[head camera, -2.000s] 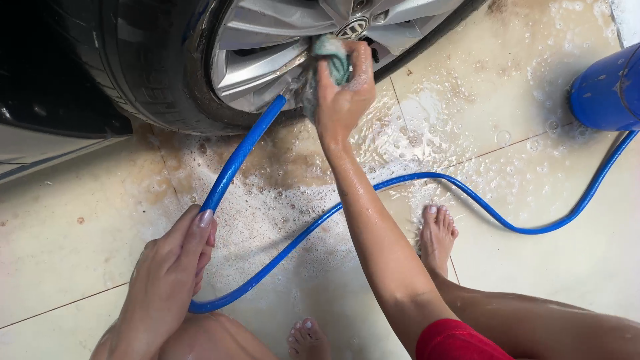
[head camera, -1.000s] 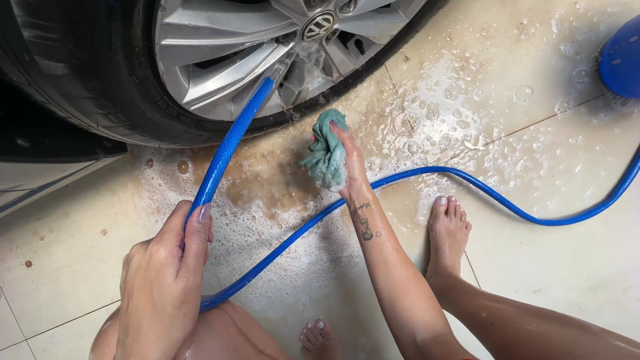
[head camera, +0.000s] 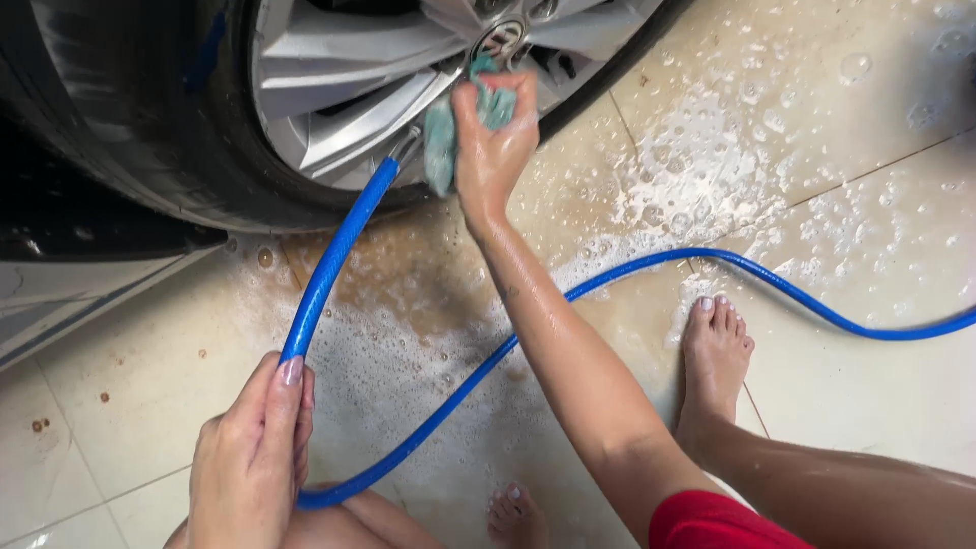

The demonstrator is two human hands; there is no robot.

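Observation:
A blue hose (head camera: pixel 335 259) is gripped in my left hand (head camera: pixel 255 450) at the lower left, its open end close to the lower spokes of the silver alloy wheel (head camera: pixel 366 57). Water comes from the hose end onto the wheel. My right hand (head camera: pixel 496 145) holds a wet green cloth (head camera: pixel 438 145) against or just in front of the wheel, below the centre cap (head camera: pixel 499 38); whether every part of the cloth touches the metal cannot be told. The black tire (head camera: pixel 183 130) surrounds the wheel.
Soapy water and suds (head camera: pixel 686 183) spread over the beige floor tiles (head camera: pixel 862 389). The rest of the hose curves across the floor to the right edge, passing under my right forearm and near my bare foot (head camera: pixel 717 351). The car's lower body panel (head camera: pixel 91 297) is at the left.
My right hand has gone from below the wheel, where it held the cloth a second ago, back up to the spokes. My left hand still holds the hose toward the wheel.

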